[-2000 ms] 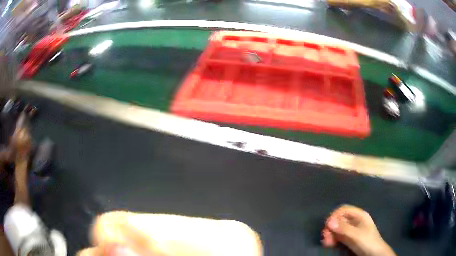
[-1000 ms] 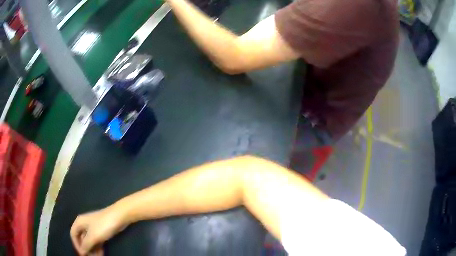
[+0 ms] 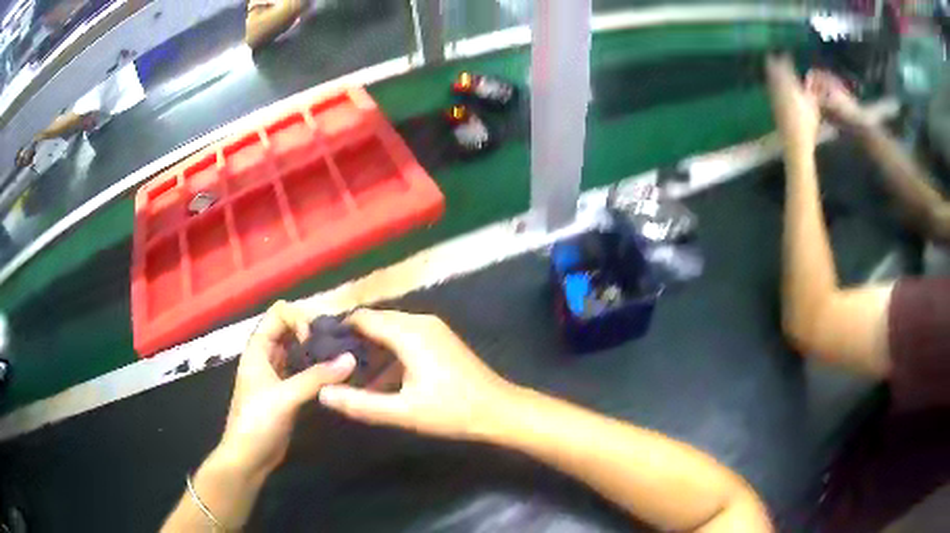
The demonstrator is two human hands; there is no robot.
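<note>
My left hand (image 3: 258, 401) and my right hand (image 3: 422, 377) meet over the bench edge, in front of the white rail. Between them they hold a small dark object (image 3: 331, 341), gripped by fingers and thumbs of both hands. It is blurred and partly covered by the fingers, so its details cannot be told. A bracelet is on my left wrist.
An orange-red turnover tray (image 3: 302, 248) lies on the green belt behind the white rail (image 3: 417, 273), with one small piece in it. Two phone units (image 3: 471, 127) lie beside it. A grey post (image 3: 559, 115), a dark blue parts bin (image 3: 615, 325) and a neighbour's arms (image 3: 813, 239) are right.
The view has swung back left from the neighbouring worker. Both my hands are now together in front, holding the dark object; a second ago only my right arm showed, stretched across the bench.
</note>
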